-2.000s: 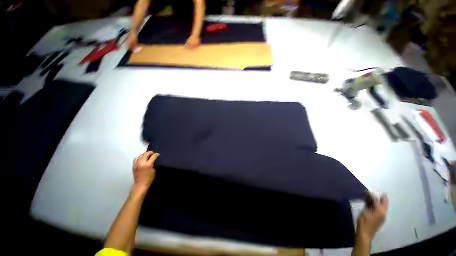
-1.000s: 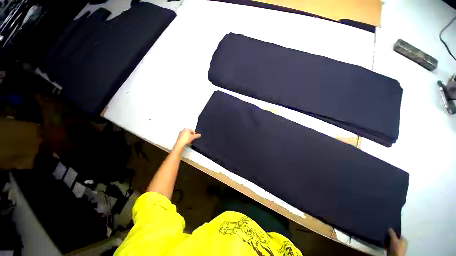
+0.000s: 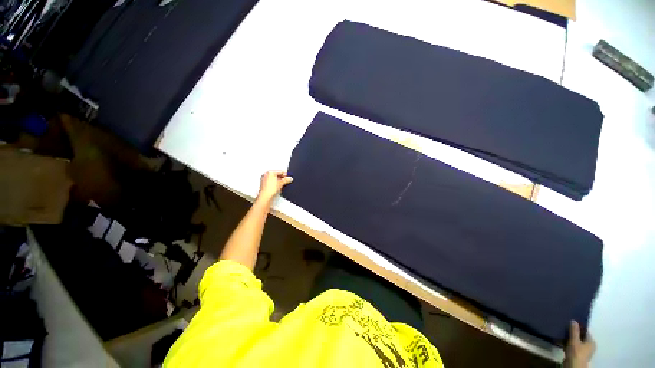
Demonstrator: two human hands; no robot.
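Note:
The near stack of cut pieces [image 3: 445, 223], dark navy and long, lies flat along the table's near edge, with a faint pale line across its top. My left hand [image 3: 274, 184] pinches its left end at the near corner between thumb and fingers. My right hand [image 3: 577, 349] is at its near right corner, partly cut off by the picture's lower edge; its fingertips touch the fabric, but its grip cannot be told. The far stack of cut pieces [image 3: 460, 100] lies just beyond, nearly parallel, with layered edges visible.
The white-topped table [image 3: 230, 108] has a worn brown near edge. Dark fabric [image 3: 165, 65] covers its left part. A metal bar weight [image 3: 623, 65] lies at the upper right, and tan paper [image 3: 549, 6] at the top. Scraps [image 3: 115, 233] lie below left.
The dark panel held up two seconds ago now lies flat on the near stack. Since one second ago my hands have stayed at its ends. The view has turned down and left.

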